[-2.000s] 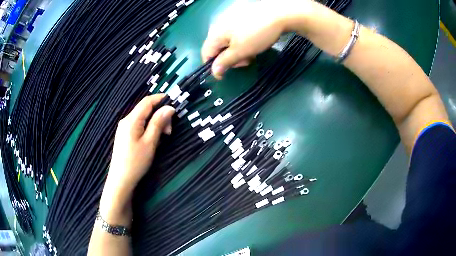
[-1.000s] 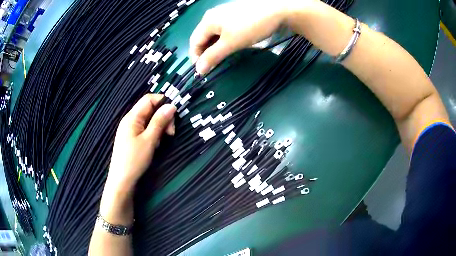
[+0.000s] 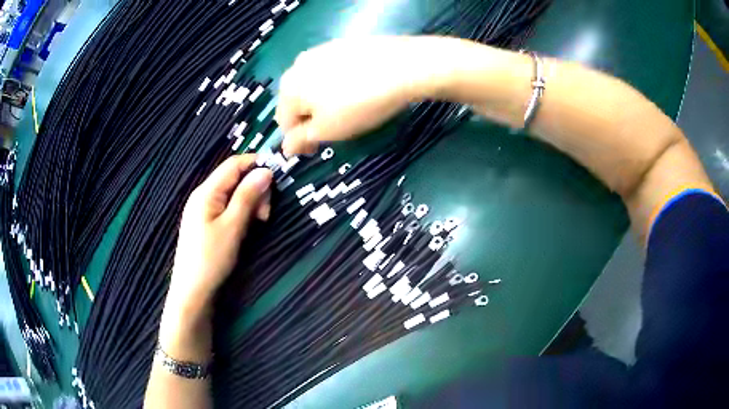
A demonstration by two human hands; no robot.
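Black cables fan across the green table. White end pieces sit near their ends in staggered rows, with small ring terminals beyond them at centre right. My left hand pinches a few black cables just behind their white end pieces. My right hand is at those cable ends, fingertips close together just above the white pieces. What its fingers hold is hidden.
A broad bundle of black cables with white-dotted ends covers the left side. More black cables run under my right forearm. Blue bins stand at the upper left edge. A grey floor with a yellow line shows at the right.
My right hand has moved left and down to the cable ends at my left hand. The black strands seen at its fingers earlier are now hidden. My left hand has barely moved.
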